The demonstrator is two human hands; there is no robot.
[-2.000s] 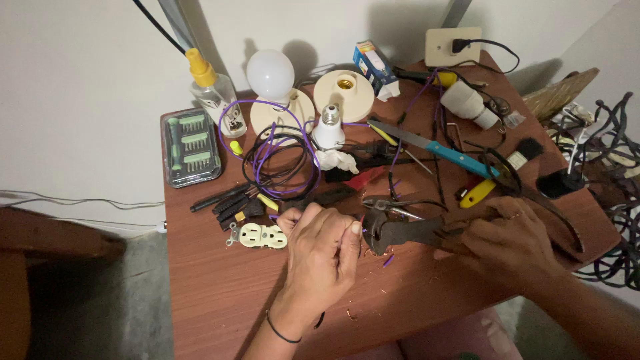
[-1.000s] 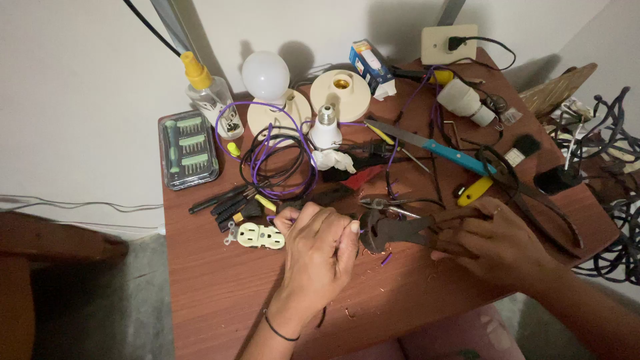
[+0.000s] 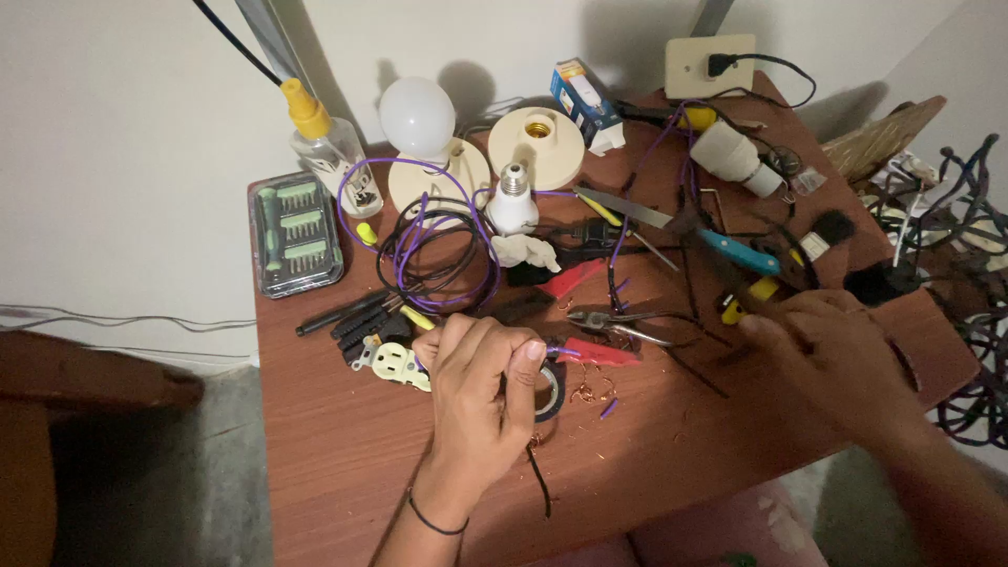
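My left hand [image 3: 480, 382] is closed on a purple wire [image 3: 561, 350], whose tip sticks out to the right past my thumb. Beneath that hand lie a roll of black tape [image 3: 556, 394] and a cream electrical outlet [image 3: 398, 364], both partly covered. Farther right, my right hand [image 3: 819, 354] grips a dark metal hand tool [image 3: 736, 272], blurred, its head pointing up and left. Between the hands rest diagonal cutting pliers [image 3: 602, 320] and a red piece [image 3: 602, 352]. Copper strands [image 3: 584, 391] and a purple scrap [image 3: 609, 407] lie close by.
Coiled black and purple wires [image 3: 429, 252], a white bulb [image 3: 512, 206] and lamp sockets [image 3: 538, 150] fill the back. A screwdriver bit case [image 3: 295, 236] stands left; a blue-handled knife [image 3: 739, 250] and a wall outlet [image 3: 709, 67] are right.
My right hand has moved right with the dark tool, whose head was at the wire beside my left hand before. The pliers and red piece it partly covered now show more fully.
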